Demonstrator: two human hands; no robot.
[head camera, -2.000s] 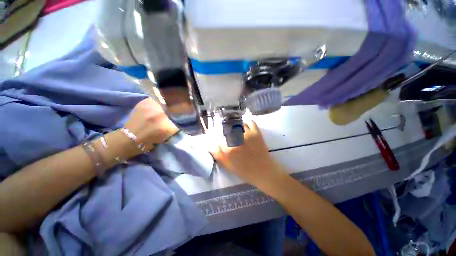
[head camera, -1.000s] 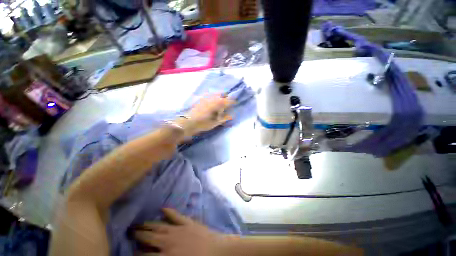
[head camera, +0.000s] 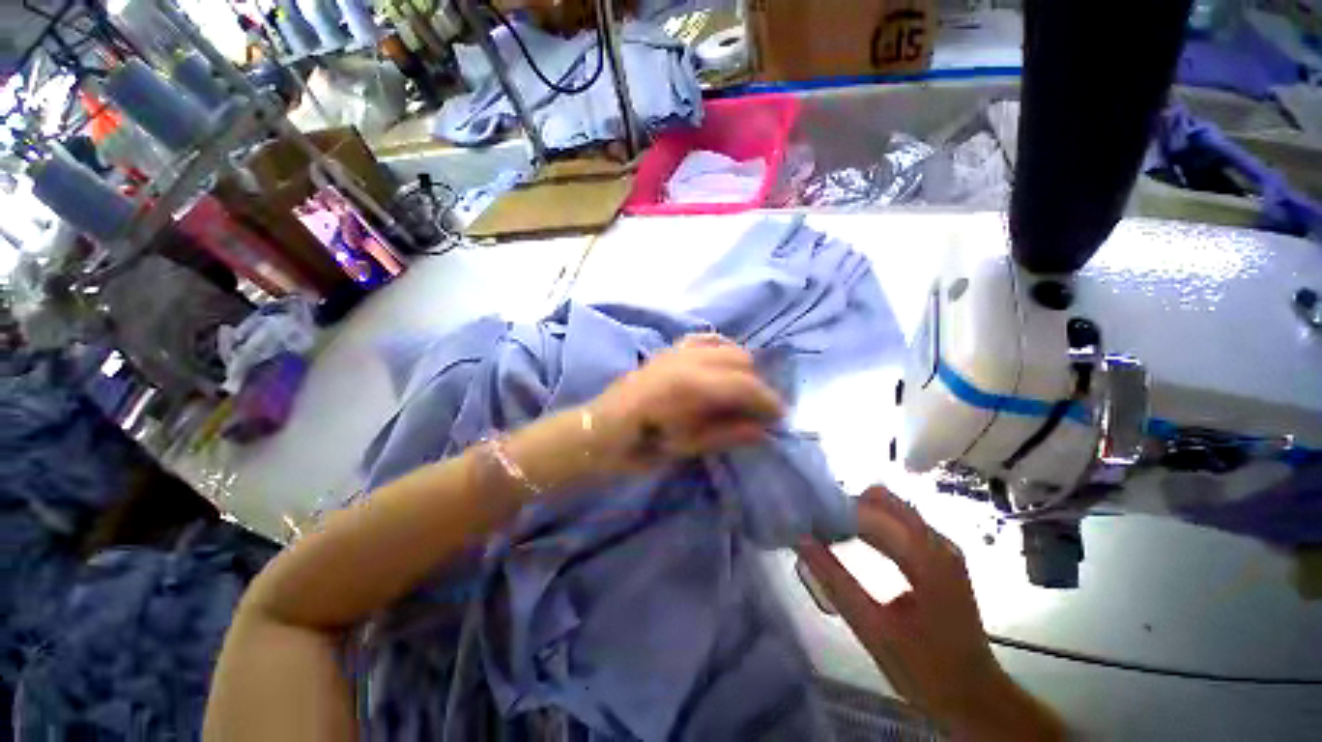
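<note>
The light blue garment (head camera: 609, 536) lies in folds on the white table left of the sewing machine and hangs over the front edge. My left hand (head camera: 696, 399) grips a bunched part of it above the table. My right hand (head camera: 906, 580) pinches the edge of the same part between thumb and fingers. The machine head (head camera: 971, 363), white with a blue stripe, stands to the right. The dark block (head camera: 1053, 552) by its presser foot is right of my right hand. No cloth shows under the foot.
A pink tray (head camera: 783, 145) with pale cloth stands at the back, beside a brown board (head camera: 548, 207). A dark post (head camera: 1090, 131) rises at the machine head. Thread cones (head camera: 152, 105) are at the far left. Purple cloth (head camera: 1247, 174) lies at the upper right.
The view has swung left. The garment has come away from the needle. My left hand has drawn back from the far cloth, and my right hand has risen from the near folds to the cloth edge.
</note>
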